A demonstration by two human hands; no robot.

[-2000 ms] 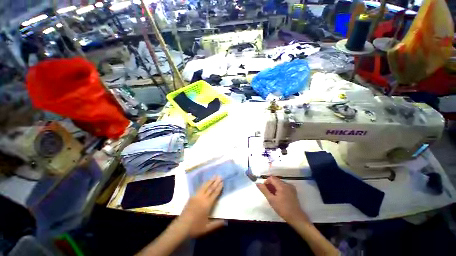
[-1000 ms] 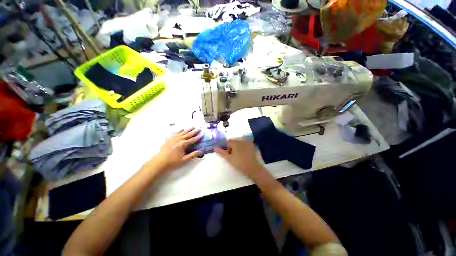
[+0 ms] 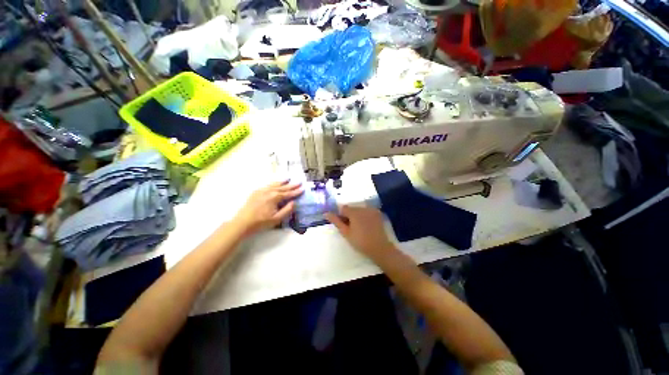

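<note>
The pale sewing template lies under the lit needle area of the cream HIKARI sewing machine, with a dark cloth edge showing at its front. My left hand lies on its left side, fingers spread. My right hand is at its right edge, thumb and fingers close together; whether it grips the template is not clear. Dark sewn pieces lie overlapped under the machine arm, right of my right hand.
A grey-blue stack of cut pieces lies at the left. A dark cut piece lies at the front left edge. A yellow-green basket holding dark cloth and a blue plastic bag are behind.
Since two seconds ago, the template and both hands have moved to the needle area. Over the last second, the template has turned or shifted slightly, and the view has shifted a little.
</note>
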